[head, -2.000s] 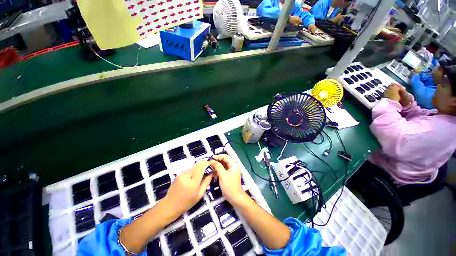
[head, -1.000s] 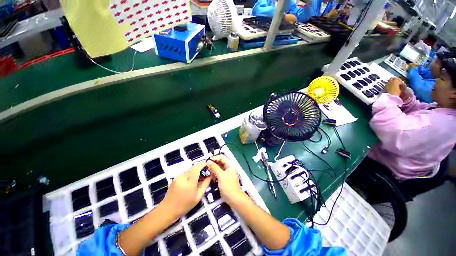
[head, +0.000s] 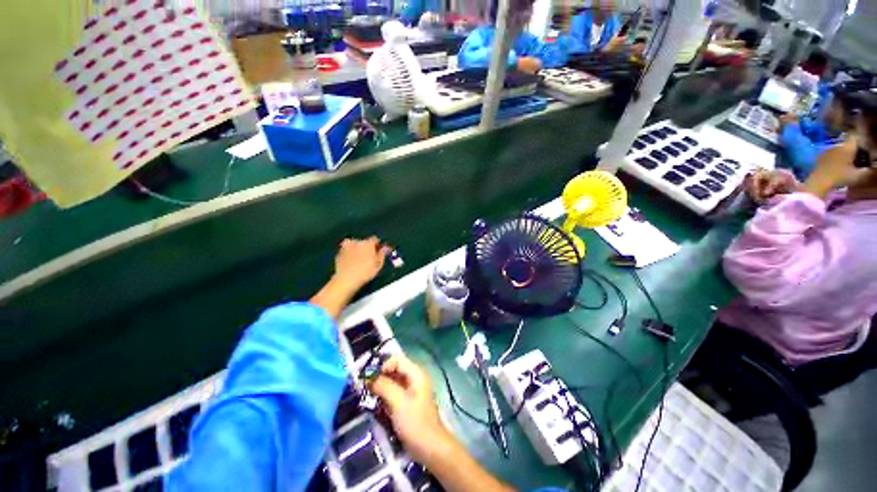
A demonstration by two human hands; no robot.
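Observation:
My left hand (head: pixel 361 261) reaches over the dark-green belt (head: pixel 260 259), its fingertips at a small dark circuit board (head: pixel 394 257); whether they grip it is unclear. My right hand (head: pixel 406 389) is above the white blister tray (head: pixel 72 466) and pinches a small dark part (head: pixel 373 367) with pale spots at its fingertips. The part's details are blurred. Glossy black display modules (head: pixel 361 456) lie in the tray pockets. My left sleeve hides the middle of the tray.
On the bench to the right are a silver-grey can (head: pixel 446 296), black fan (head: pixel 526 266), yellow fan (head: pixel 594 200), pen-like tool (head: pixel 490 399) and power strip (head: pixel 548 408) with cables. A person in pink (head: pixel 793 264) sits at right. A label sheet (head: pixel 144 82) hangs upper left.
My left hand has left my right hand and moved forward over the belt to the circuit board. My right hand still holds a small part over the tray. The view has shifted.

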